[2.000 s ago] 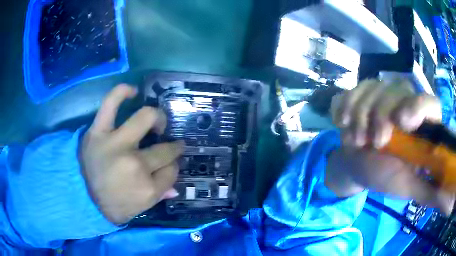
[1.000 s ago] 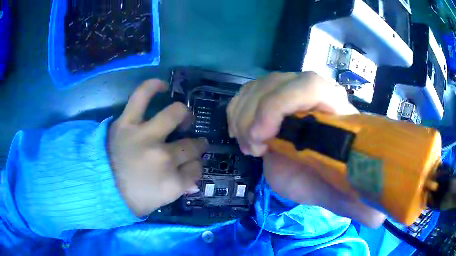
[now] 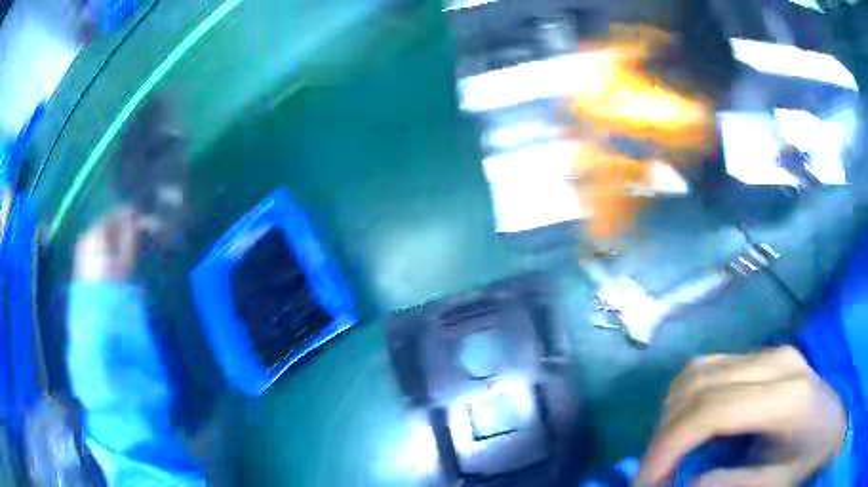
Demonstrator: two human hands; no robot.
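Observation:
The assembly fixture lies at the lower middle, blurred and with strong glare. The slotted black surface seen in it before does not show. My left hand is at the far left, its fingers on a dark blurred piece that looks like the black plastic housing. The orange electric screwdriver is at the upper right, blurred, away from both hands. My right hand is at the lower right, fingers bent and thumb apart, with nothing seen in it.
A blue screw bin with dark contents stands left of the fixture. White benchtop devices are at the upper right, partly behind the screwdriver. A silver air blow gun lies right of the fixture. A light green strip curves along the upper left.
My left hand has moved from the fixture to the far left with a dark piece. My right hand has let go of the screwdriver and is lower right. The view has shifted.

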